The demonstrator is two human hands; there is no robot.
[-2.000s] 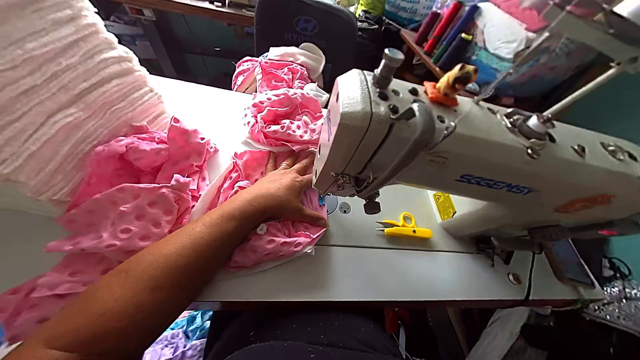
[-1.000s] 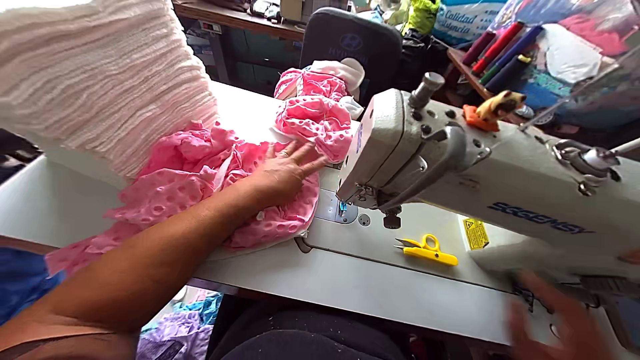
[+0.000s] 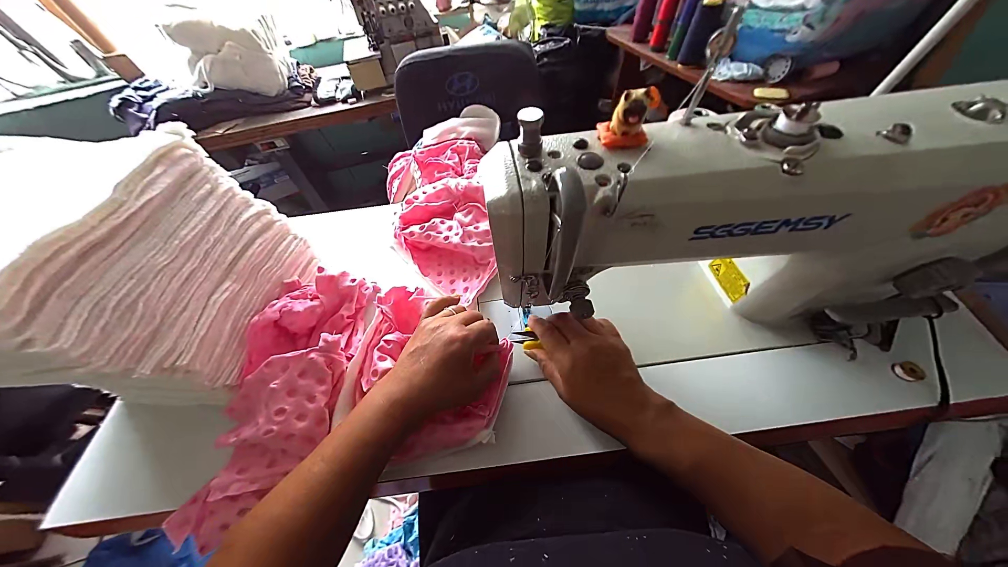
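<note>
My left hand [image 3: 453,354] is closed on the pink dotted fabric [image 3: 394,346] just left of the needle area of the white sewing machine [image 3: 709,189]. Yellow-handled thread snips [image 3: 531,340] are in my right hand [image 3: 587,358], mostly covered by it, with their blades pointing left at the fabric's edge, below the presser foot [image 3: 526,315]. Behind the machine head lie more gathered pink dotted pieces [image 3: 449,232]. A long pink ruffled strip [image 3: 287,394] trails over the table's front edge at the left.
A tall stack of white and pale pink cloth [image 3: 150,268] fills the left of the table [image 3: 709,394]. A chair back [image 3: 468,79] stands behind it. A small dog figurine [image 3: 630,114] sits on the machine, and thread cones [image 3: 677,31] stand on a shelf at the back right.
The snips, lying on the table right of the needle before, are now in my right hand beside the needle area. My left hand has gone from lying flat on the fabric to gripping it. The view has shifted.
</note>
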